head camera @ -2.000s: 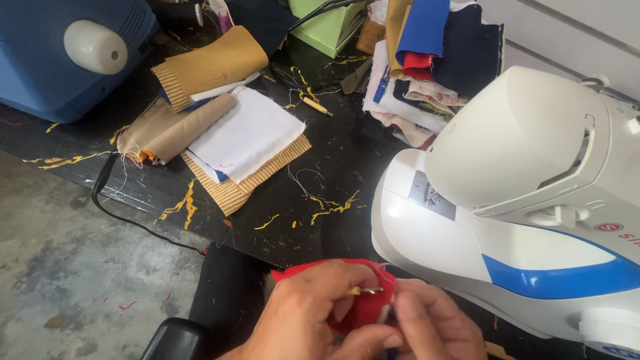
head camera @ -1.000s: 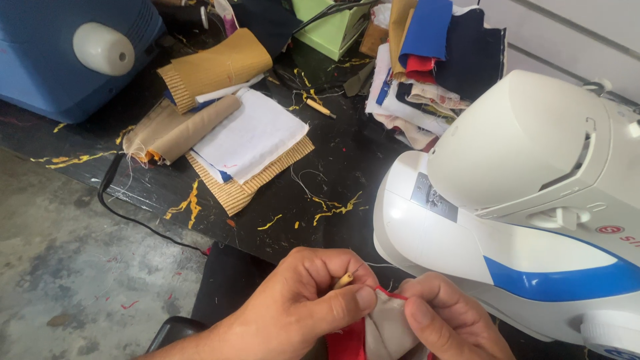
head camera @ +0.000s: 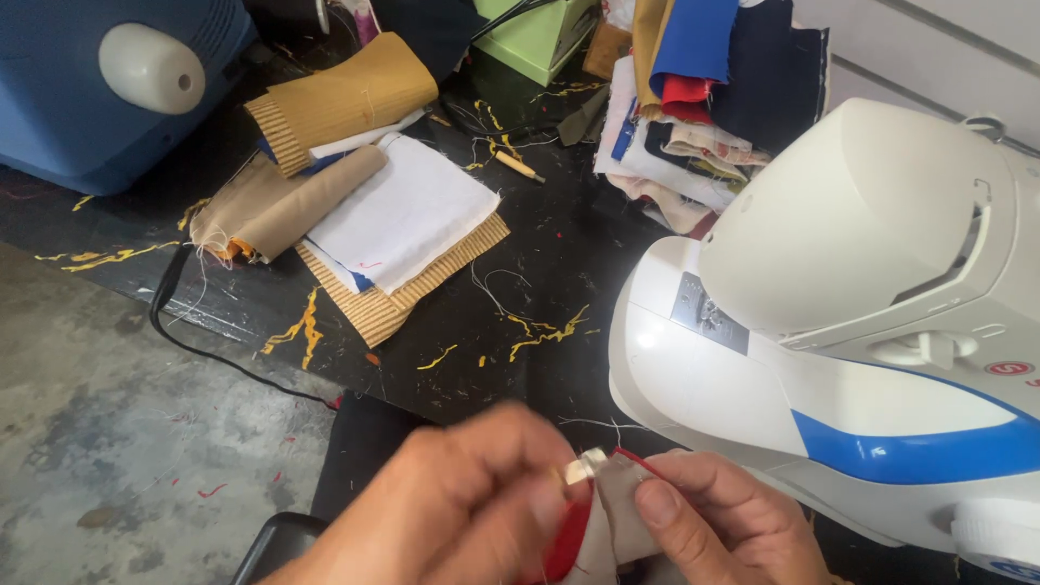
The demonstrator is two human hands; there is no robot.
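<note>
At the bottom centre my left hand (head camera: pixel 479 504), blurred, pinches a small light-coloured tool (head camera: pixel 585 465), whose exact kind I cannot tell, against the edge of a piece of red and light grey fabric (head camera: pixel 630 512). My right hand (head camera: pixel 723 520) grips the same fabric between thumb and fingers, just right of the tool. Loose pale threads lie on the black table beyond the fabric. Close by on the right stands a white and blue Singer sewing machine (head camera: pixel 845 219). Part of the fabric is hidden behind my left hand.
Folded fabric pieces (head camera: pixel 406 211) lie at the upper left, beside a blue machine (head camera: pixel 114 89). A small wooden-handled tool (head camera: pixel 520 166) rests behind them. More fabrics (head camera: pixel 691 49) are stacked near a green container (head camera: pixel 536 36). A black cable (head camera: pixel 236 361) hangs over the table's edge.
The fabric has been turned, so its light grey side shows where mostly red showed two seconds ago. My left hand has shifted, with the small tool now at the fabric's edge.
</note>
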